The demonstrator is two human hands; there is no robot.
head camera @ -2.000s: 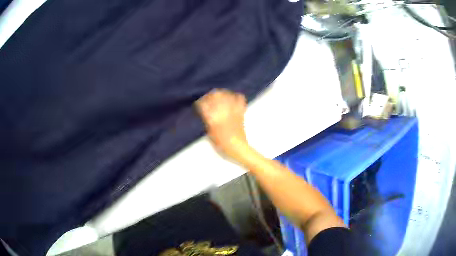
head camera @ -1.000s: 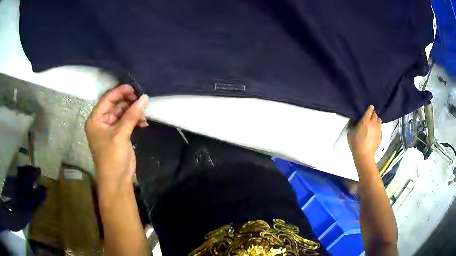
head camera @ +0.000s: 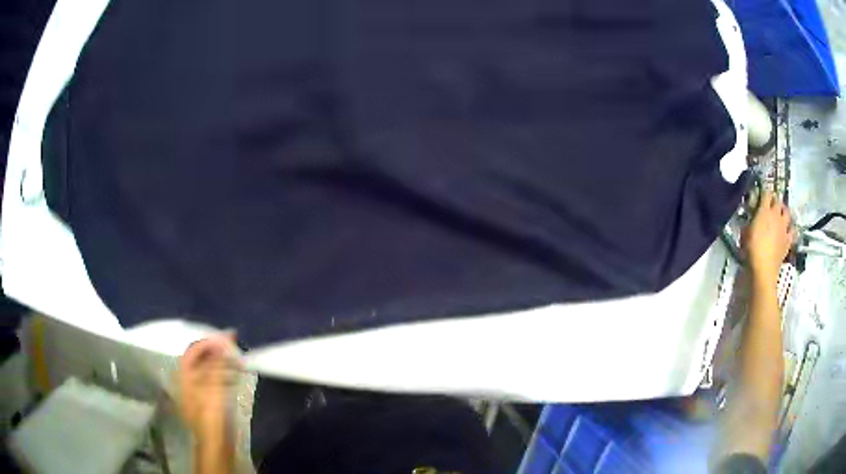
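Note:
The dark navy denim dress (head camera: 399,176) lies spread over the white-covered ironing table (head camera: 482,356), with a long diagonal crease towards its lower right. My left hand (head camera: 211,361), blurred, is at the table's near edge, its fingers closed on the dress's lower left edge. My right hand (head camera: 768,236) is past the dress's right end, over the tool ledge (head camera: 784,305). Its fingers are at a small dark object, and whether they hold it cannot be told.
A blue plastic crate (head camera: 594,440) is below the near right edge of the table. Another blue thing (head camera: 788,46) stands at the upper right. A pale, blurred block (head camera: 83,430) is at the lower left. A black cable (head camera: 826,220) lies right of my right hand.
My right hand has let go of the dress's near right edge and moved right to the ledge. My left hand stays at the near left edge. The dress now lies flatter across the table.

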